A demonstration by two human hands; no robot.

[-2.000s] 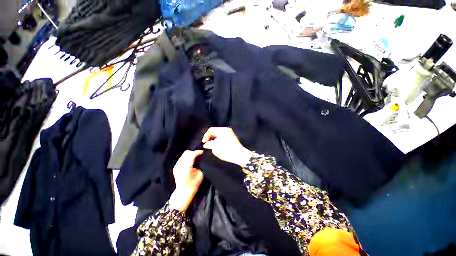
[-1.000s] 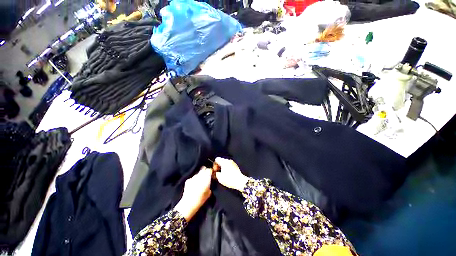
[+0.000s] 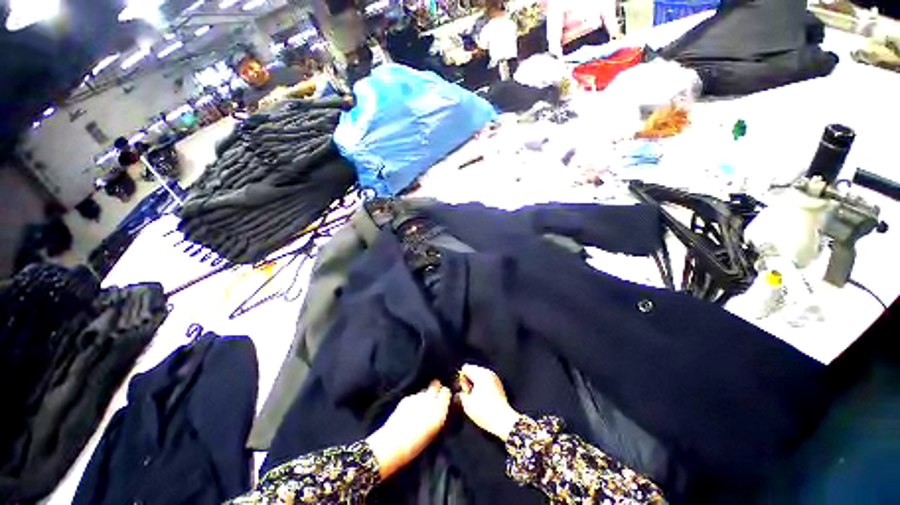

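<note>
A dark navy wool coat lies spread on the white table in front of me, its collar away from me and one sleeve out to the right. A pale round button shows on its right part. My left hand and my right hand meet at the coat's front edge and pinch the cloth there. Something small and brownish shows at my right fingertips; I cannot tell what it is. Shiny dark lining shows in a fold on the right.
A grey-olive coat lies beneath. Another navy coat is at left. Dark garment piles, a blue bag and loose hangers lie beyond. Black hangers and a grey corded gun are at right. People stand far off.
The view has tilted up, showing more of the room. Both hands stay together at the front edge. The brownish thing at my right fingertips was not visible two seconds ago.
</note>
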